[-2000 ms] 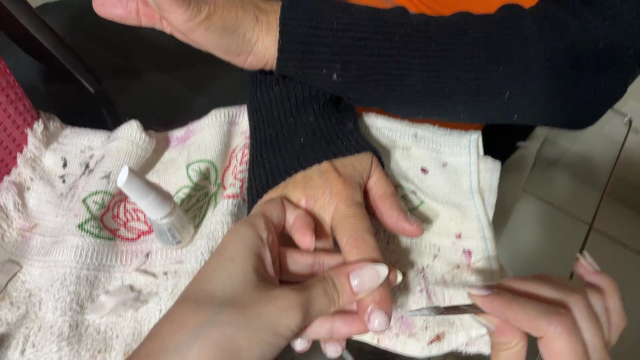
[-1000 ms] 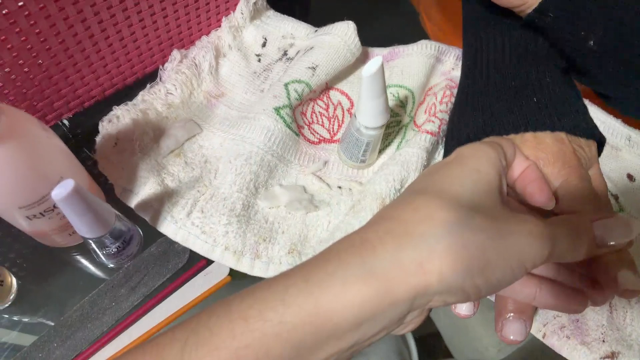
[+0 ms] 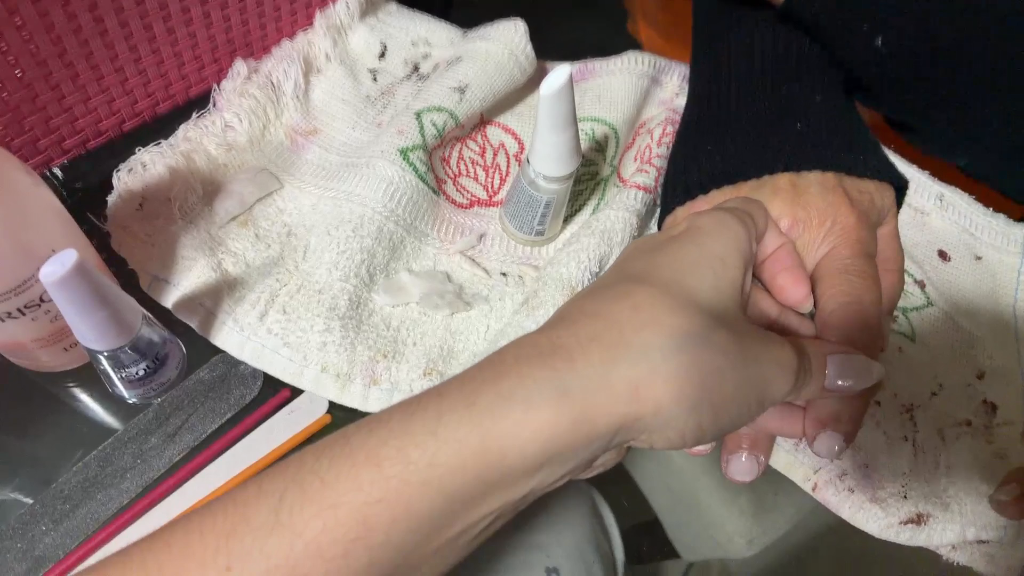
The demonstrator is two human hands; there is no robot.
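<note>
My left hand is closed around the fingers of another person's hand, its thumb pressed along one of them. That person's nails look glossy, and a dark knitted sleeve covers the wrist. Under the hands lies a stained white towel with embroidered roses. A clear nail polish bottle with a white cap stands on the towel, left of the hands. At the right edge only a fingertip shows; whose it is, I cannot tell. Any tool there is out of sight.
At the left stand a pink bottle and a nail polish bottle with a lilac cap. A grey nail file, a pink stick and an orange stick lie near my forearm. White cotton scraps rest on the towel.
The view has swung left, bringing the bottles and file into sight. My right hand, seen with a thin metal-tipped tool two seconds ago, no longer shows clearly. My left hand still holds the other person's fingers.
</note>
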